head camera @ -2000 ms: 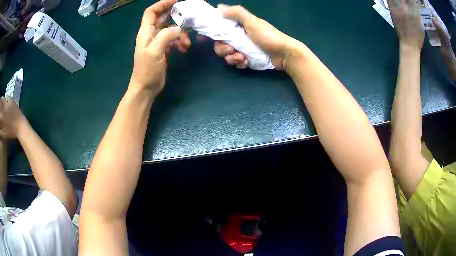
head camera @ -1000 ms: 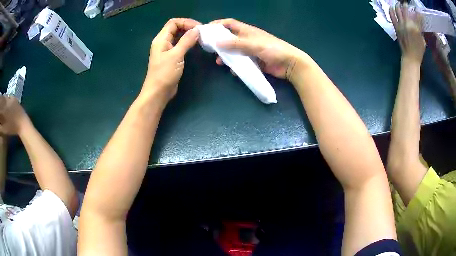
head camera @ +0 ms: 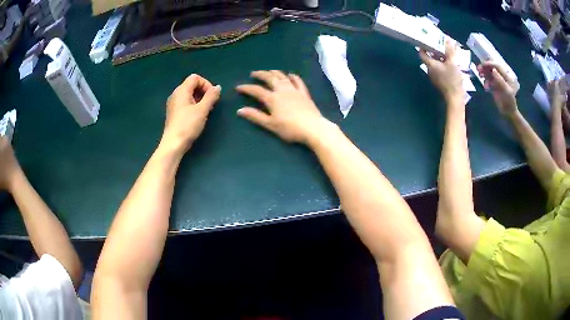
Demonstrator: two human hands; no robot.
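The white wrapped product point(head camera: 338, 72) lies on the green table beyond and to the right of my right hand, touched by neither hand. My right hand point(head camera: 278, 103) is spread palm down over the table and holds nothing. My left hand point(head camera: 190, 109) is a little to its left, with thumb and index fingertips together; whether something small is pinched there cannot be told. A white printed carton point(head camera: 72, 84) stands at the left with its top flap open.
The green table point(head camera: 250, 181) has its edge nearest me. A brown cable point(head camera: 231, 39) loops over a dark board point(head camera: 150, 37) at the far side. A white box point(head camera: 106, 36) lies beside it. A neighbour in yellow-green at right holds white cartons point(head camera: 409, 28); another person's arm is at left.
The wrapped product has left my hands and lies on the table. My right hand has opened and moved left and down. The view has shifted, showing more of the far side and right.
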